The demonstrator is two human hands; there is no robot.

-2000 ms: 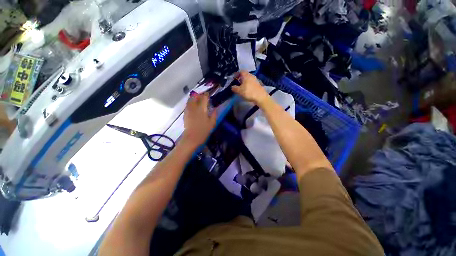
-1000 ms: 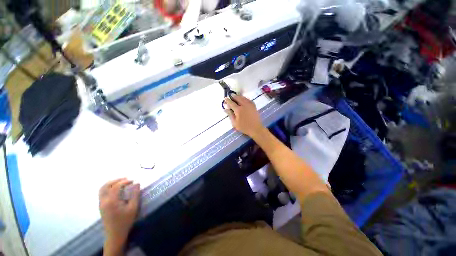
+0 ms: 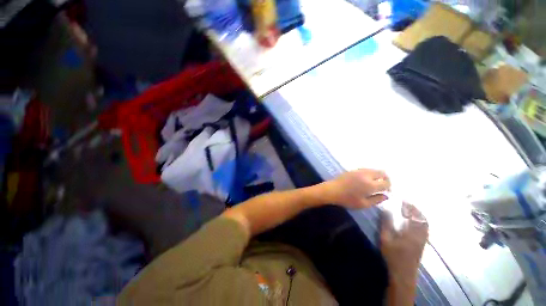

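Observation:
My left hand (image 3: 361, 188) is over the front edge of the white sewing table (image 3: 353, 119), fingers curled. My right hand (image 3: 406, 230) is just beside it, nearer the machine, with fingers bent. Blur and glare hide whether either hand holds something small. The white machine head (image 3: 515, 203) is at the right edge, partly cut off. Black scissors (image 3: 507, 297) lie on the table at the bottom right. A stack of black cut pieces (image 3: 443, 75) lies on the far part of the table.
A red plastic crate (image 3: 140, 146) stands left of the table, holding white panels with black trim (image 3: 197, 161). A grey-blue cloth heap (image 3: 78, 260) is on the floor at lower left. Brown pieces (image 3: 437, 27) lie behind the black stack. The tape rule (image 3: 311, 140) runs along the table edge.
The view has swung left, bringing the red crate into sight. My right hand has let go of the scissors and moved beside my left hand. The blue basket has left the view.

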